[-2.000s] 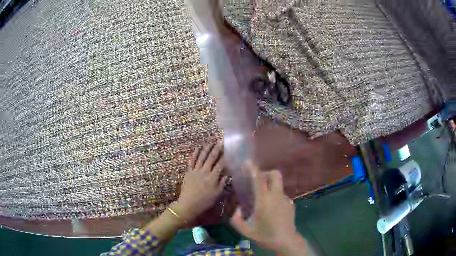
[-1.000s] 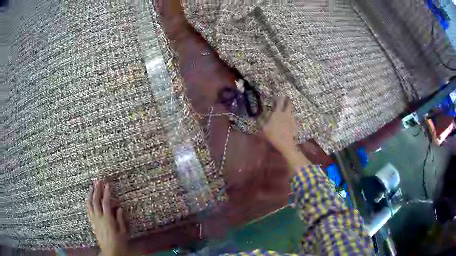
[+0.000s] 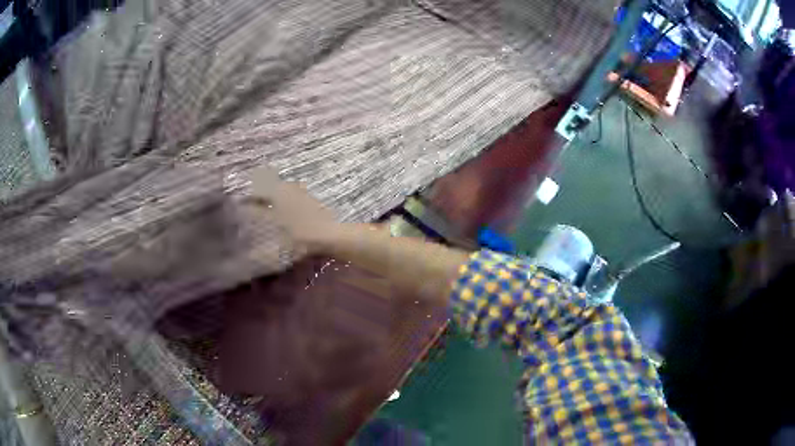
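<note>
The beige-grey woven fabric (image 3: 375,113) lies in a broad, folded sheet across the table, its near part raised and blurred. My right hand (image 3: 283,209) is blurred at the fabric's near edge, with cloth gathered in its fingers. My left hand (image 3: 13,348) is at the far left edge, blurred and partly cut off, with a thin bracelet at the wrist; its fingers cannot be made out. A clear, flat strip, like a ruler (image 3: 187,392), lies on flecked cloth at the lower left.
The reddish-brown table (image 3: 305,348) shows below the fabric. At its right edge are a metal rail with blue parts (image 3: 495,239) and a white-grey unit (image 3: 565,251). Cables and an orange-edged box (image 3: 654,87) stand on the green floor (image 3: 471,392).
The view has turned right. My right hand has taken hold of the fabric on the right, which is now pulled leftward over the table. My left hand has left the near edge of the flecked cloth.
</note>
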